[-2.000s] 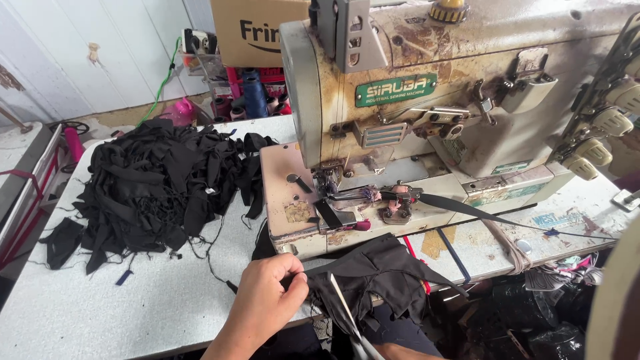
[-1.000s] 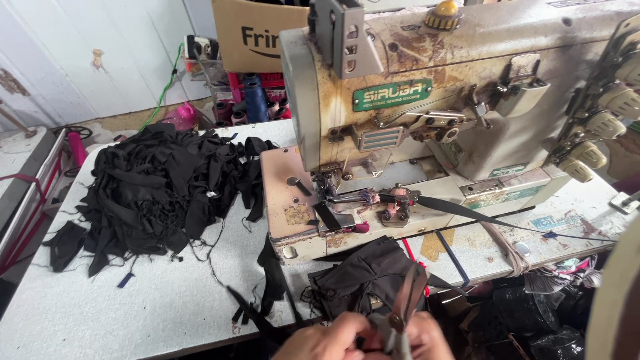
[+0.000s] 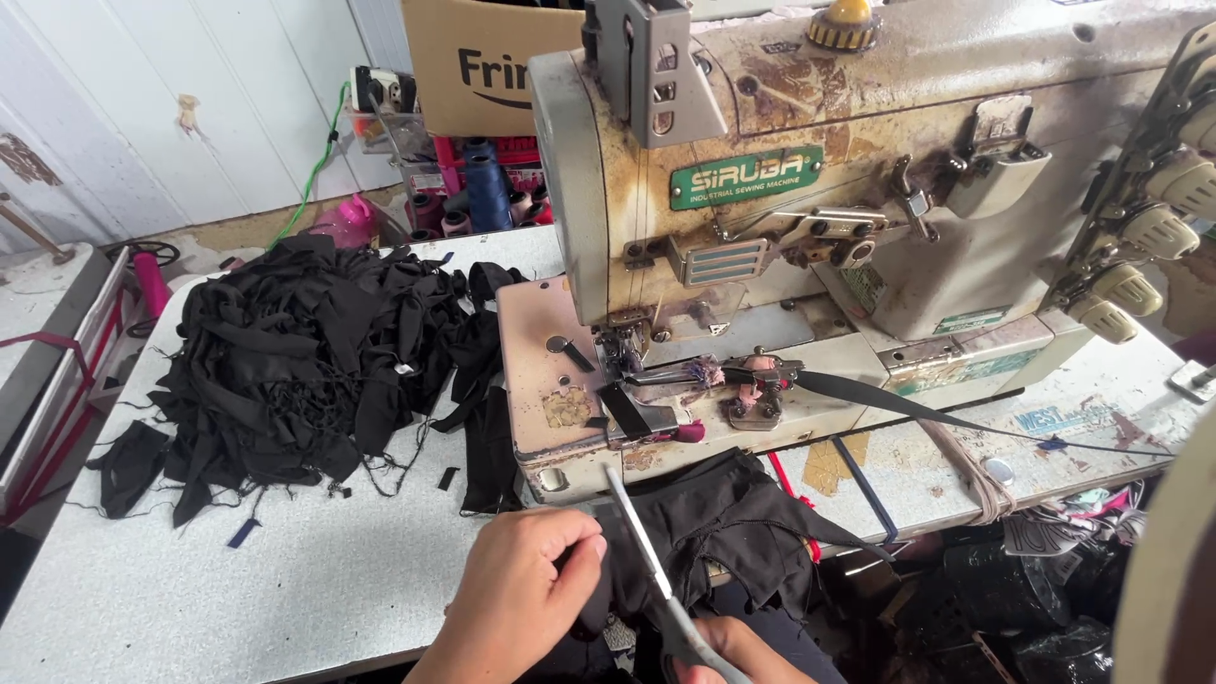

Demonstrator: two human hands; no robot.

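My left hand [image 3: 532,579] pinches the edge of a black fabric piece [image 3: 731,522] at the front edge of the table, just below the sewing machine's base. Held in my right hand [image 3: 727,651], a pair of scissors [image 3: 655,570] points up and left, its blades over the black fabric beside my left fingertips. Above both hands stands an industrial sewing machine [image 3: 741,228], worn and stained. A black band [image 3: 874,394] runs from the right into its folder by the needle area. To the left lies a large heap of black fabric pieces [image 3: 285,351] with loose threads.
Behind the heap are thread cones [image 3: 486,185] and a cardboard box [image 3: 503,66]. A green cable [image 3: 318,166] hangs by the wall. Tension knobs [image 3: 1159,233] stand at the right. Dark bags [image 3: 1007,589] and scraps lie below the table at the lower right.
One second ago both hands were together at the bottom centre around the scissors. My left hand is now farther left and higher, with the scissors slanting up and left beside it.
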